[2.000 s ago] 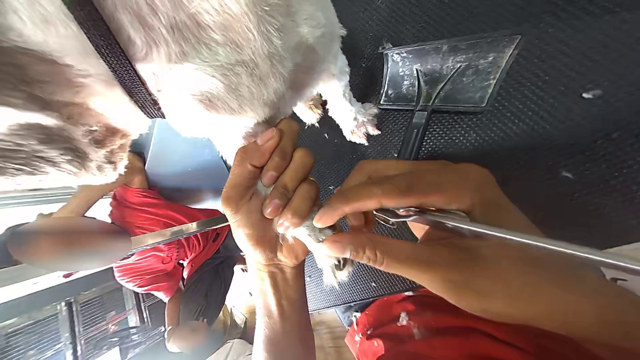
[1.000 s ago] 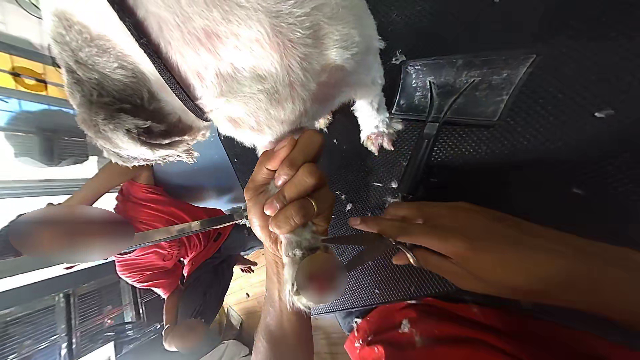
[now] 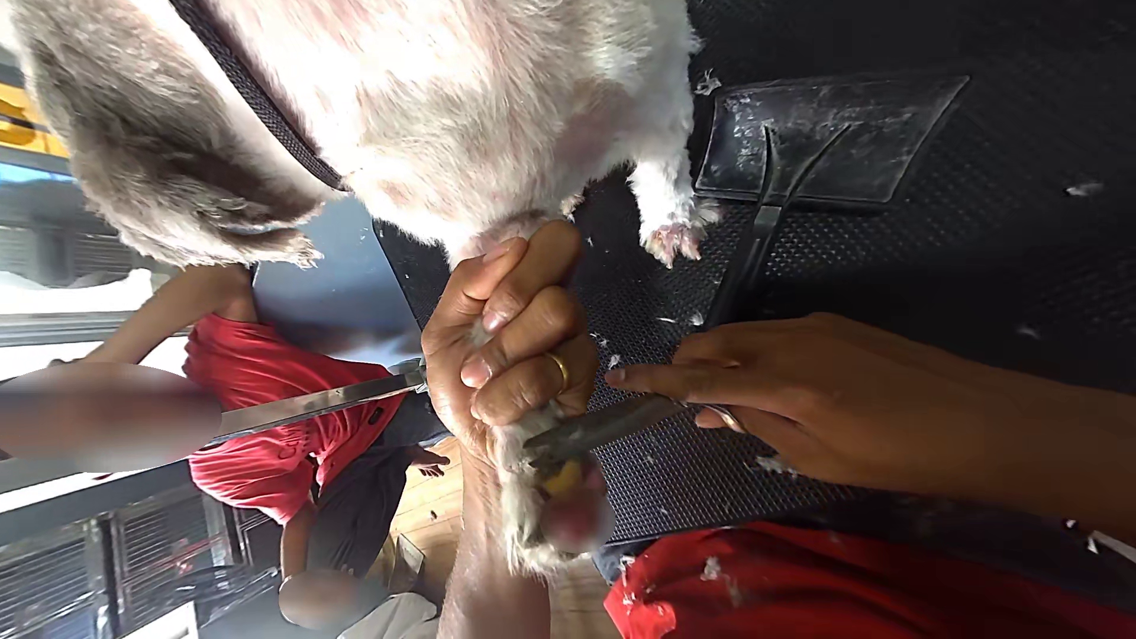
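A white and grey dog (image 3: pixel 497 106) with a dark woven strap (image 3: pixel 257 102) around its neck fills the top of the head view. My left hand (image 3: pixel 515 346), wearing a ring, is closed around one of its legs; the furry paw (image 3: pixel 524 506) sticks out below the fist. From the right, my right hand (image 3: pixel 754 395) holds scissors (image 3: pixel 603 430) by the finger loops. Their blades lie against the fur of that paw, just under my left fist. Another paw (image 3: pixel 670 231) of the dog rests on the black textured table mat.
A black dustpan-like scoop (image 3: pixel 825 142) lies on the mat (image 3: pixel 976 293) among loose fur tufts. A metal bar (image 3: pixel 319 404) runs left of my left hand. Beyond it is a person in a red shirt (image 3: pixel 257 355). Red cloth (image 3: pixel 799 586) shows at the bottom right.
The scissors have swung round: two seconds ago they pointed right, away from the paw, and now their blades lie at its fur. My left hand keeps its hold on the leg.
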